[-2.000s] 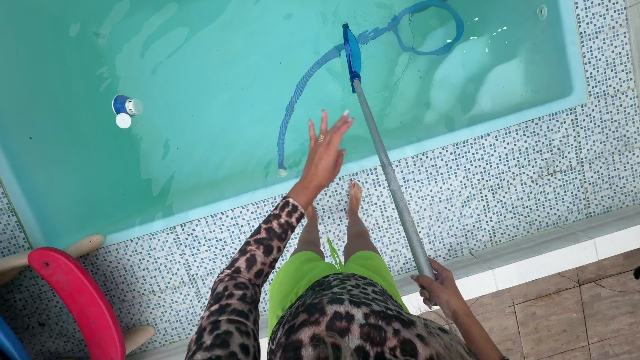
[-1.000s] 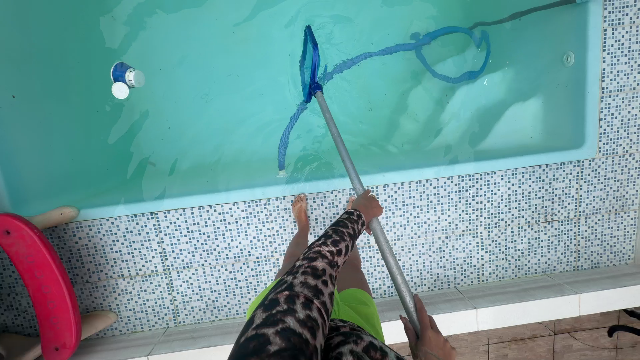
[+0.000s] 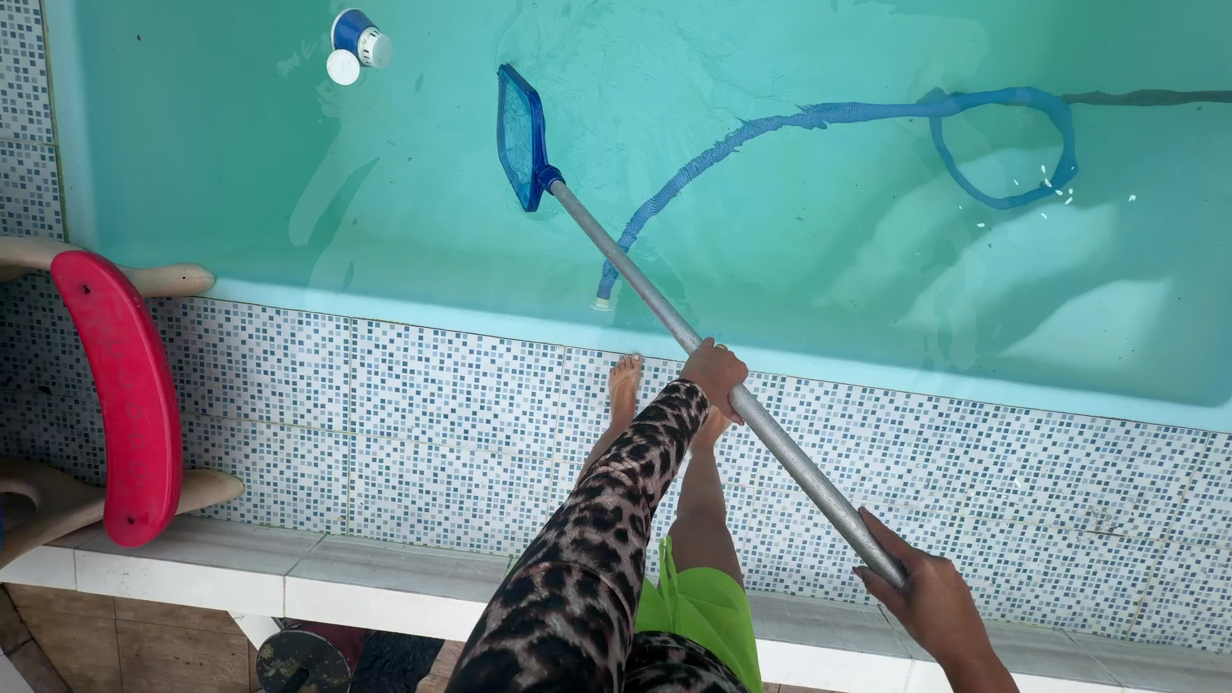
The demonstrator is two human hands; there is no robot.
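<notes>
Both my hands are on the metal pole (image 3: 804, 462) of a blue pool skimmer net (image 3: 521, 138). My left hand (image 3: 714, 378) grips the pole near its middle, by the pool edge and above my feet. At the pole's near end, my right hand (image 3: 924, 589) holds it between thumb and fingers. The net's frame lies at the water, tilted, up and left of my hands. A blue ribbed hose (image 3: 741, 140) curves through the water behind the pole, with a loop at the right. A blue and white floating dispenser (image 3: 358, 40) is at the upper left.
A red curved plastic seat (image 3: 125, 395) on beige supports stands at the left by the pool. Mosaic tiles (image 3: 443, 404) form the ledge under my feet, with a raised stone edge (image 3: 385, 582) behind. A dark round object (image 3: 303, 660) sits below it.
My left hand, held off the pole two seconds ago, has closed around it. The skimmer net has moved left through the water, toward the floating dispenser.
</notes>
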